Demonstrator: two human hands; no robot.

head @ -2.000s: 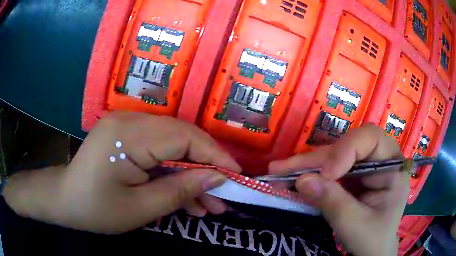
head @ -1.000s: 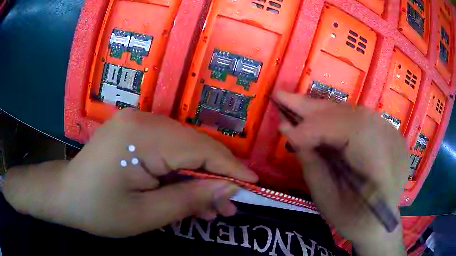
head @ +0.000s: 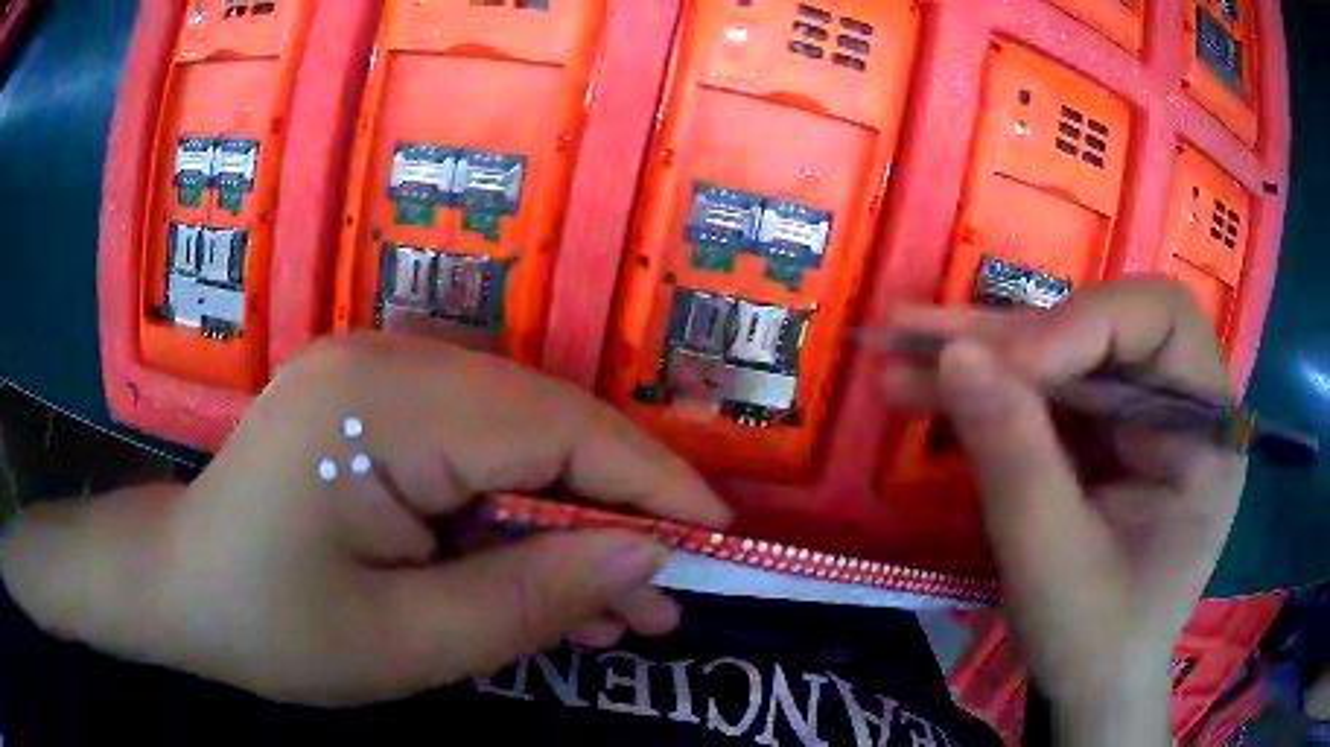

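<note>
My left hand [head: 438,511] pinches the red-edged label sheet [head: 817,566], whose red edge carries rows of tiny pale dots. Three round white dots [head: 353,464] sit on the back of this hand. My right hand [head: 1094,438] holds the tweezers [head: 1138,397], slightly blurred, with their tips just right of a phone rear housing [head: 773,132] in the middle. That orange housing shows paired silvery SIM card holders [head: 759,225] and a larger silvery socket block [head: 734,347] below. Whether the tips carry a label cannot be told.
The foam tray [head: 573,241] holds several more orange housings to the left, right and far right. The dark-green bench top [head: 51,190] shows at both sides. More red trays [head: 1225,657] lie at the lower right. Dark clothing with pale letters [head: 729,701] is below my hands.
The tray's housings have shifted in view, first left, then back right. My right hand moved from the sheet to over the housings, and the tweezers now point left. My left hand keeps the sheet.
</note>
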